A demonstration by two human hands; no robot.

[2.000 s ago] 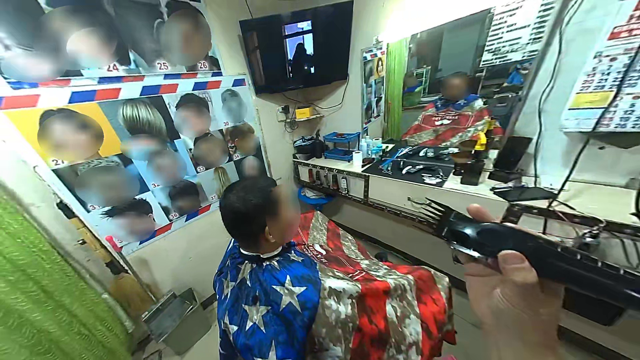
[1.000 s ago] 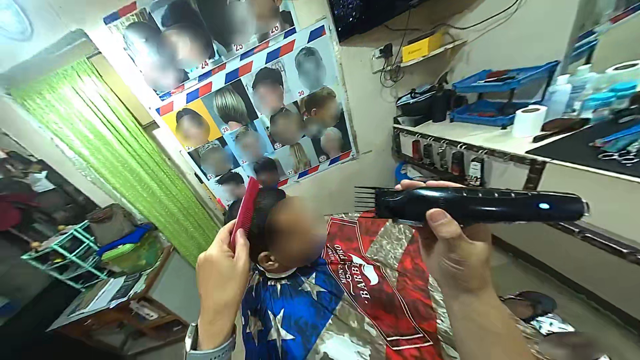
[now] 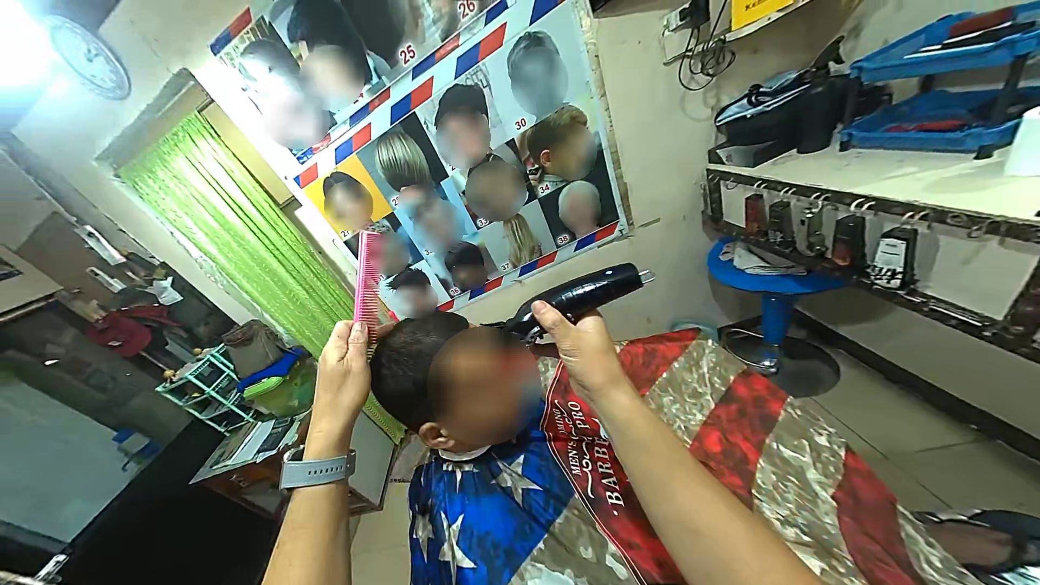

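Note:
A seated person with short dark hair (image 3: pixel 410 361) wears a stars-and-stripes barber cape (image 3: pixel 601 479). My left hand (image 3: pixel 343 370), with a grey watch (image 3: pixel 317 470) on the wrist, holds a pink comb (image 3: pixel 368 280) upright at the back of the head. In my right hand (image 3: pixel 581 345) is a black cordless hair clipper (image 3: pixel 581 294), held in front of the forehead, its guard end pointing toward the head. The clipper's front end is partly hidden behind the head and my fingers, so whether it touches hair cannot be told.
A blue round stool (image 3: pixel 772 280) stands beyond the cape, below a counter (image 3: pixel 918 183) with blue trays (image 3: pixel 918 122) and hanging clippers (image 3: pixel 894 256). A haircut poster (image 3: pixel 487 162) covers the wall. Left are a green curtain (image 3: pixel 236 219), a teal rack (image 3: pixel 207 390) and a desk (image 3: pixel 252 455).
The clipper, earlier held level out over the cape, is now tilted down by the forehead. My left hand with the comb, absent in the oldest frame, is at the back of the head.

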